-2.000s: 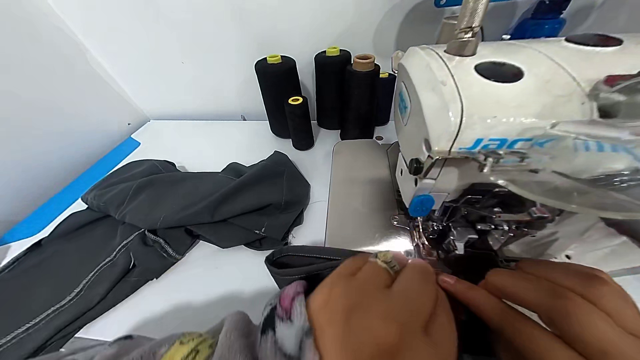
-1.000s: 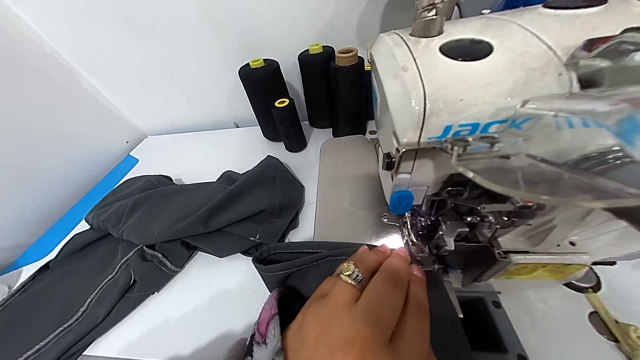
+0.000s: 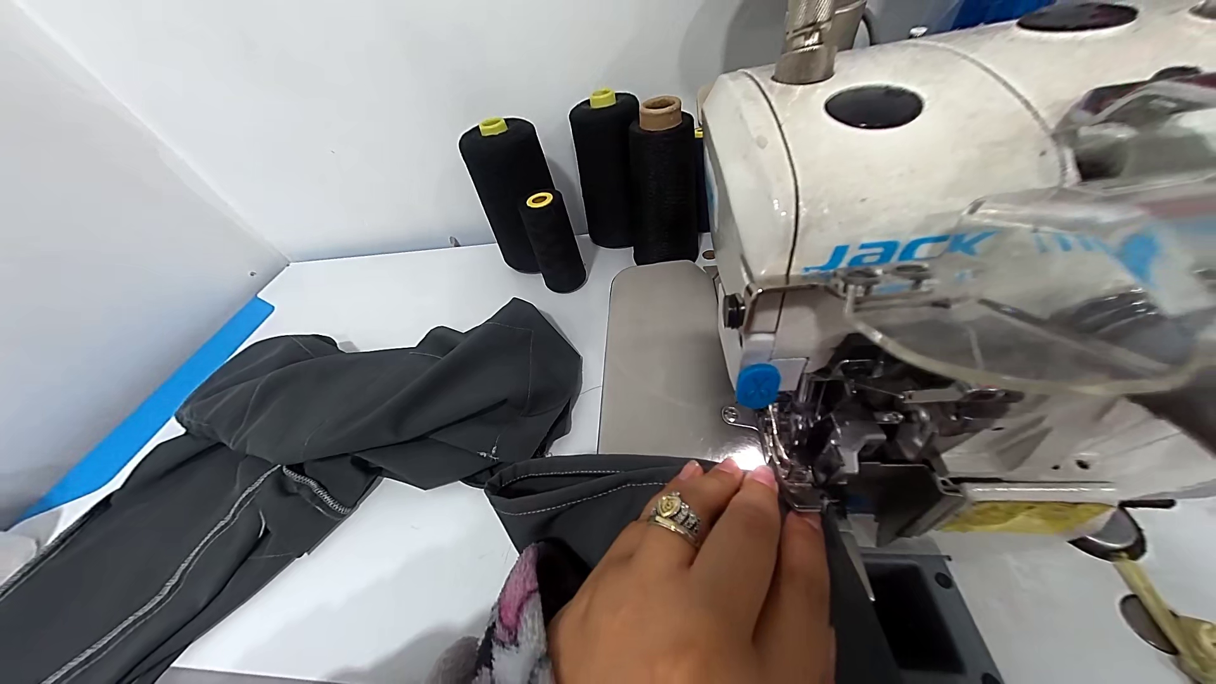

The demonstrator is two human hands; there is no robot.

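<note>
Dark grey fabric with a stitched, folded edge lies at the needle area of a white Jack overlock sewing machine. Pressing flat on it is my left hand, wearing rings, with the fingertips close to the lit presser foot. The fingers lie together on top of the cloth, and whether the thumb grips it from below is hidden. My right hand is out of the frame. More of the dark grey garment, with pale seam stitching, lies crumpled on the white table at the left.
Several black thread cones stand against the wall behind the metal bed plate. A blue strip runs along the table's left edge. The clear plastic guard juts out from the machine. A dark open bin sits below the needle area.
My right hand, beside the presser foot two seconds ago, has gone out of view. My left hand stays on the fabric, its fingers now stretched flatter. The view has shifted somewhat.
</note>
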